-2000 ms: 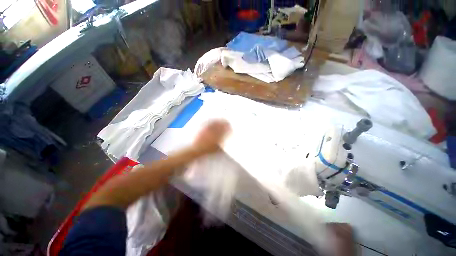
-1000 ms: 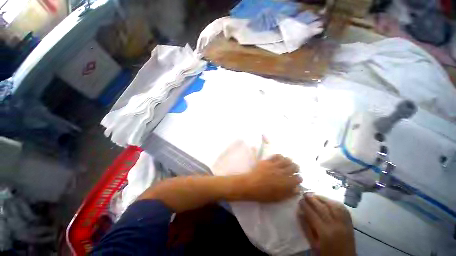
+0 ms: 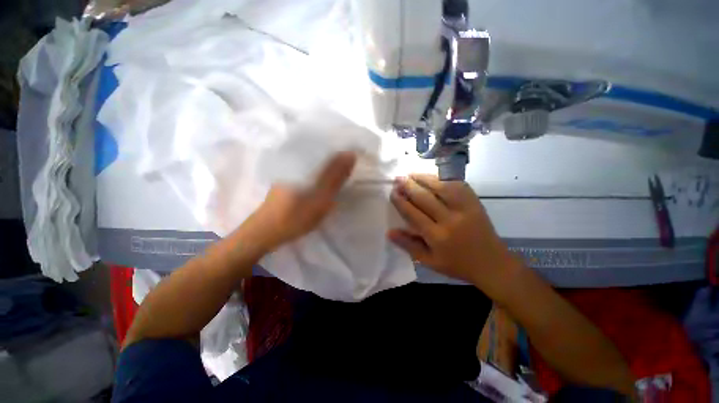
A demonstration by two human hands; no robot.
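Observation:
White cloth (image 3: 236,149) lies bunched on the table left of the needle area and hangs over the front edge. The sewing machine head (image 3: 544,47) is white with a blue stripe. My left hand (image 3: 303,201) is on the cloth, slightly blurred, thumb raised; whether it grips the cloth is not clear. My right hand (image 3: 441,224) lies with its fingertips on the cloth's right edge, just in front of the presser foot area, whose small parts are washed out by bright light.
A stack of wavy-edged white pieces (image 3: 63,157) lies at the left table edge beside blue tape (image 3: 106,126). Red-handled snips (image 3: 662,212) lie at right. The grey ruled edge (image 3: 591,264) runs along the front. A red bag (image 3: 631,334) bulges below right.
The view has turned down and closer to the machine. My hands, earlier close together on the cloth, are now apart, the right by the needle area. More cloth now lies spread on the table.

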